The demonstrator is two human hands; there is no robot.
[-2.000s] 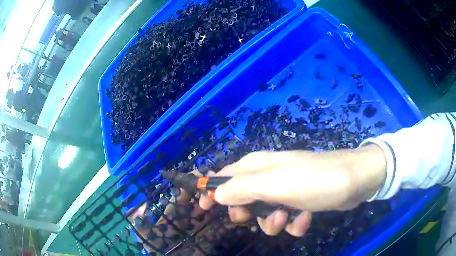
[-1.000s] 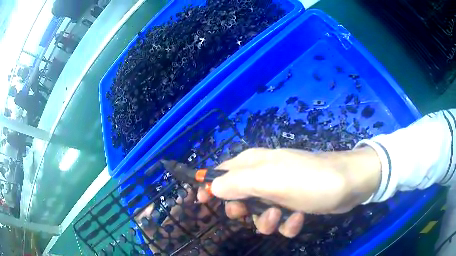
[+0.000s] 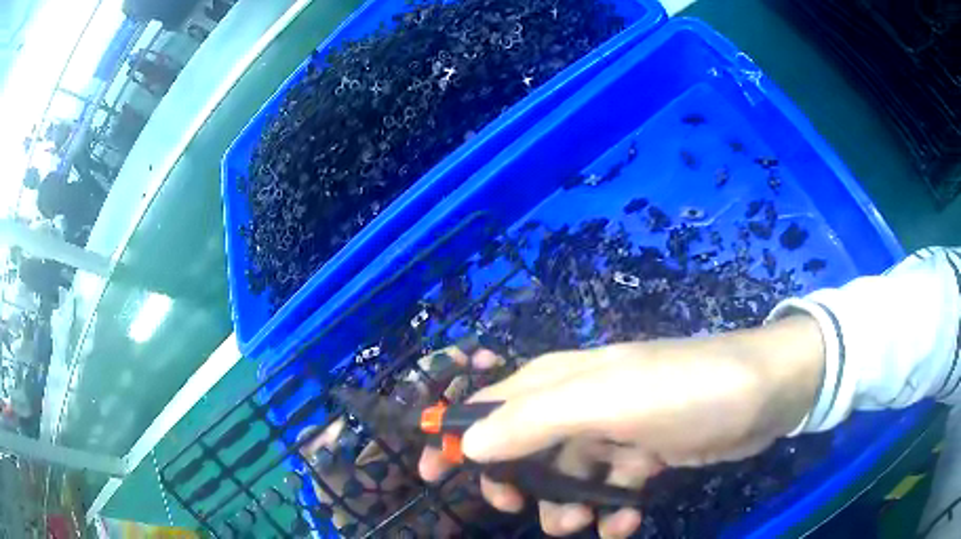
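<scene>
My right hand [image 3: 632, 411] is closed around the black and orange handles of the side cutters [image 3: 448, 421], whose dark jaws are blurred and point left over the sprue frame. The black sprue frame [image 3: 227, 447] slants over the near blue bin's left side, with rows of oval and round parts between thin bars. My left hand [image 3: 369, 468] is under the frame, seen through its grid, with fingertips showing near the cutters. How it holds the frame is mostly hidden. Small loose black parts [image 3: 601, 263] are heaped in the near bin below.
The near blue bin [image 3: 822, 147] stands beside the far blue bin [image 3: 234, 221], which holds a thick heap of small black pieces. A dark gridded pile [image 3: 896, 74] is at the upper right. The green floor [image 3: 169, 274] has white lines; yellow-black tape shows lower right.
The view has shifted slightly, so the bins sit a little more to the right. The left fingertips now show higher through the frame. The cutters' handles look wider apart.
</scene>
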